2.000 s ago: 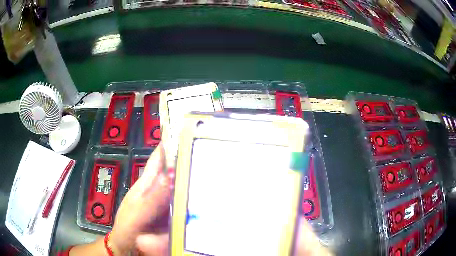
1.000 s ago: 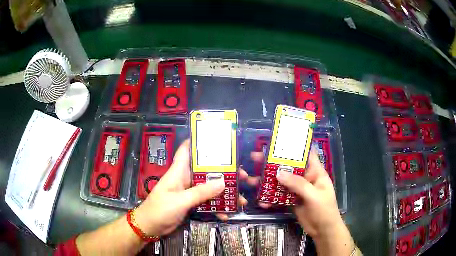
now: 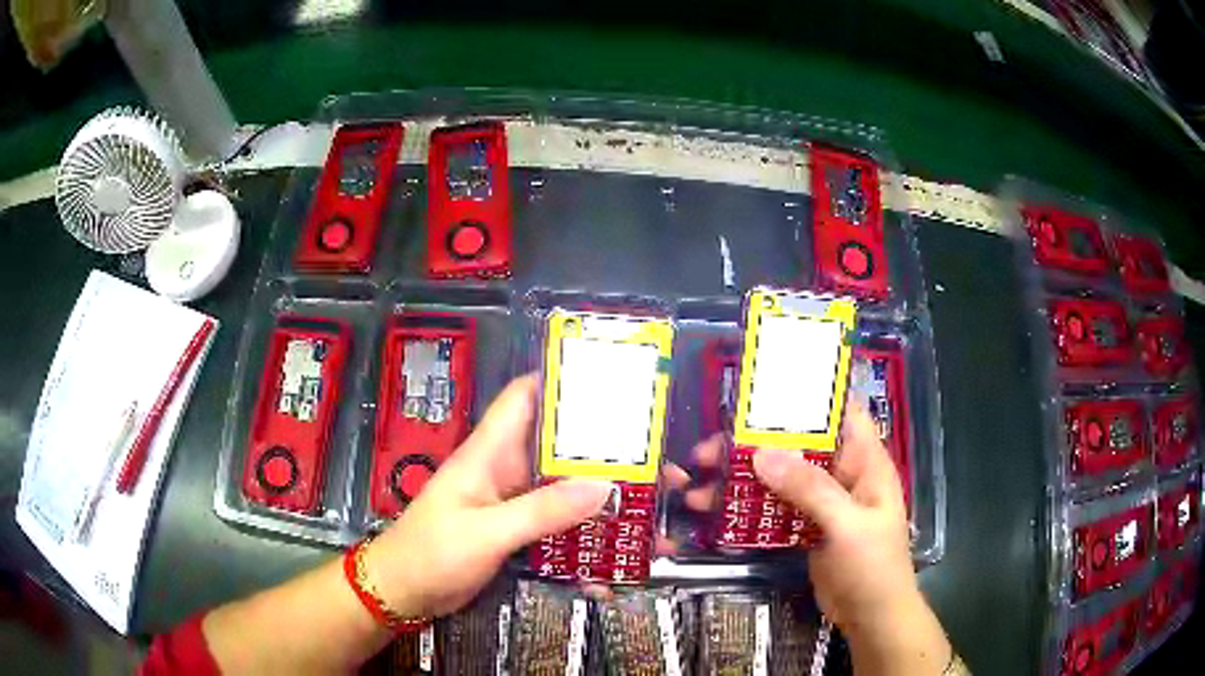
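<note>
My left hand (image 3: 482, 528) holds a red keypad phone (image 3: 608, 449) upright, its thumb on the centre key. My right hand (image 3: 846, 515) holds a second red keypad phone (image 3: 790, 409), its thumb at the top of the keypad. Both screens glow white inside yellow surrounds, each with a small green tab at the right edge. Both phones are above the clear blister tray (image 3: 364, 293), where several red phones (image 3: 293, 420) lie face down with open backs. The phones in the tray's lower right are partly hidden by my right hand and its phone.
Several batteries (image 3: 548, 634) lie at the near edge. A side tray of red phones (image 3: 1103, 429) is on the right. On the left are a white fan (image 3: 122, 182), a paper sheet (image 3: 79, 462), a red pen (image 3: 165, 407) and a thin pale pen (image 3: 109, 469). The green conveyor (image 3: 595, 60) runs behind.
Both phones were close to the camera, then went down over the tray. Since the last earlier frame they appear slightly further right, and my right thumb has moved to the left on the keys.
</note>
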